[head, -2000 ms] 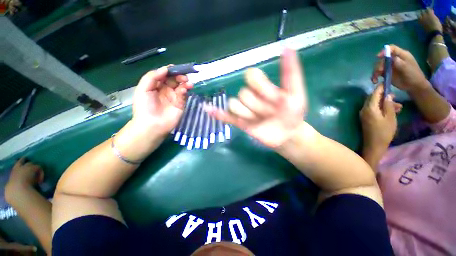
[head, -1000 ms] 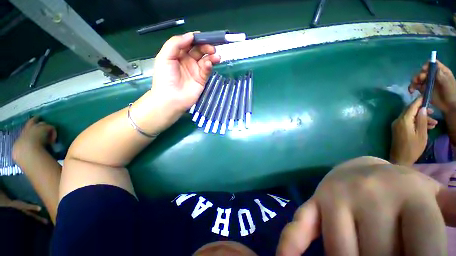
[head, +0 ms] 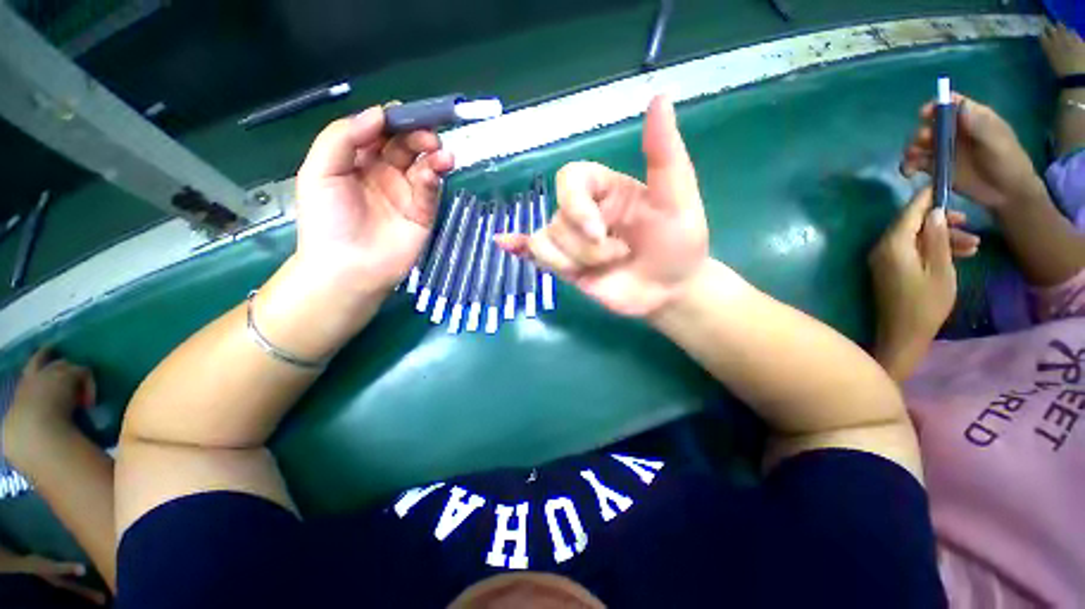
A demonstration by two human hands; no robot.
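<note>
My left hand [head: 371, 196] pinches a dark grey pen-like stick [head: 424, 114] between thumb and fingertips, its white end pointing right, above the pale rail. My right hand [head: 631, 232] is raised palm toward me, thumb up and other fingers curled, with nothing seen in it. A fanned row of sticks [head: 488, 256] lies on the green worktop between my hands, white ends toward me. My right hand's fingertips overlap the row's right part in view; I cannot tell if they touch it.
The white edge rail [head: 571, 118] curves across beyond the row. A slanting metal post [head: 131, 131] meets it at left. Loose sticks [head: 298, 104] lie on the dark belt. At right, a person in pink [head: 1011, 440] holds a stick upright. Another person's hand [head: 48, 399] is at far left.
My right hand has moved from close to the camera at lower right to beside the row. My left hand still holds the stick. The view has shifted, so the scene appears farther left.
</note>
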